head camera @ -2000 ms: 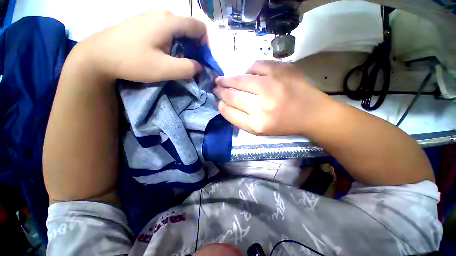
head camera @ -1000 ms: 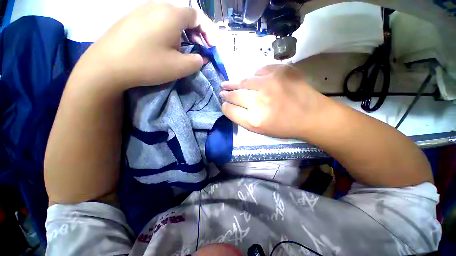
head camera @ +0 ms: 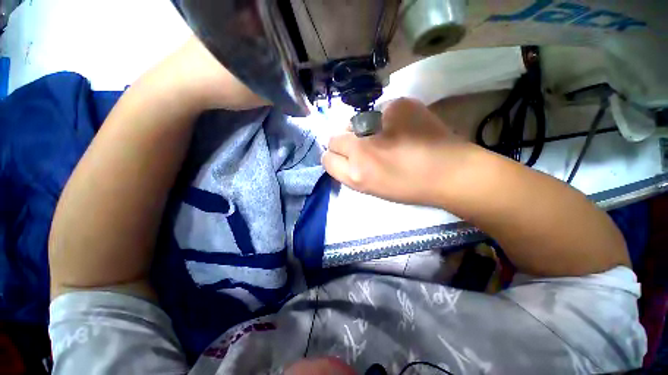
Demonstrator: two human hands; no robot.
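The grey knit garment panel (head camera: 245,172) with navy stripes hangs from the needle area over the table's front edge onto my lap. Its navy edge (head camera: 311,227) runs down its right side. My left hand (head camera: 227,84) lies at the panel's top; its fingers are hidden behind the machine head, so its grip cannot be seen. My right hand (head camera: 388,154) is at the panel's upper right edge, fingertips on the cloth just below the needle area. The white sewing machine head (head camera: 337,29) covers the upper middle, with a bright light at the needle.
Black scissors (head camera: 516,121) lie on the machine bed at right. A thin metal rod (head camera: 588,140) stands right of them. More navy cloth (head camera: 44,176) is heaped at the left. The table's ruler-like front edge (head camera: 410,244) runs below my right hand.
The view has shifted, so the machine head now covers more of the picture and hides my left fingers. The scissors and table edge appear moved with the view. My right hand stays at the cloth edge.
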